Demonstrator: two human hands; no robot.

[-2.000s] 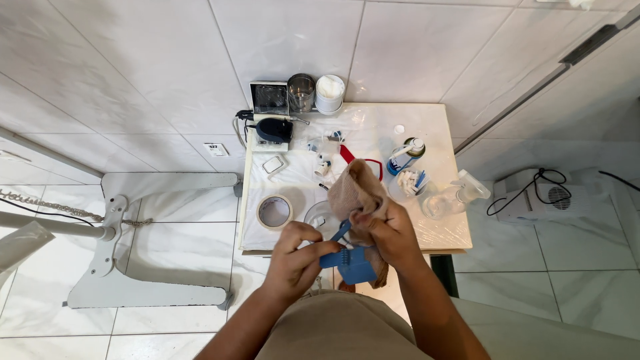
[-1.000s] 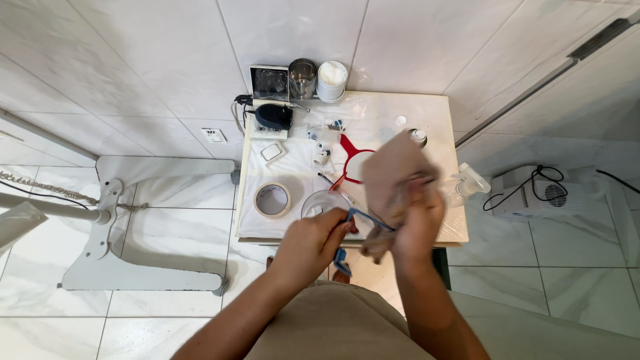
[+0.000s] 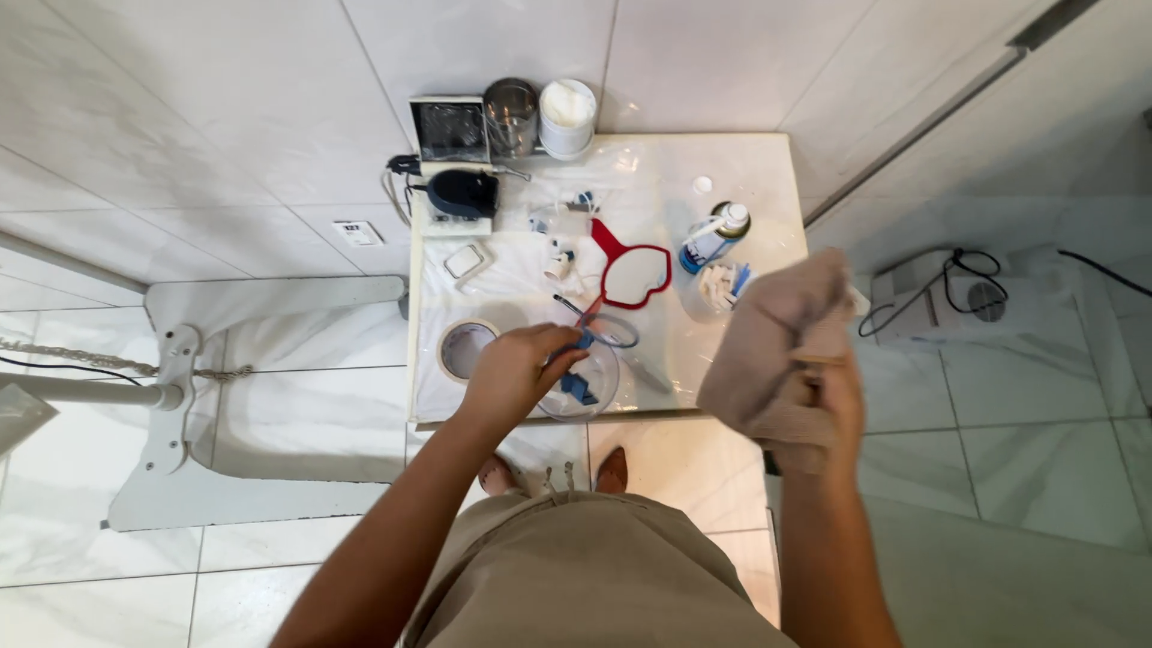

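My left hand point(image 3: 522, 369) pinches a looped blue band point(image 3: 615, 330) between thumb and fingers, just above a clear round bowl point(image 3: 605, 396). A folded blue piece point(image 3: 577, 389) lies in that bowl. My right hand point(image 3: 837, 405) grips a bunched brown cloth point(image 3: 774, 342) over the table's right front corner. Beyond my left hand lies a red-framed hand mirror point(image 3: 636, 274). A roll of tape point(image 3: 467, 349) is just left of that hand. Behind the cloth are a container of white swabs or similar pieces point(image 3: 718, 286) and a spray can point(image 3: 715, 238).
Against the wall stand a black-topped box point(image 3: 450, 130), a dark glass jar point(image 3: 511, 117) and a white tub point(image 3: 568, 117). A black corded device point(image 3: 462, 193) sits at the table's left. A grey metal base point(image 3: 270, 292) flanks it; a white appliance point(image 3: 936, 297) is right.
My hands have moved apart, the right one going right with the cloth. The wide blue piece held between them two seconds ago is out of my hands.
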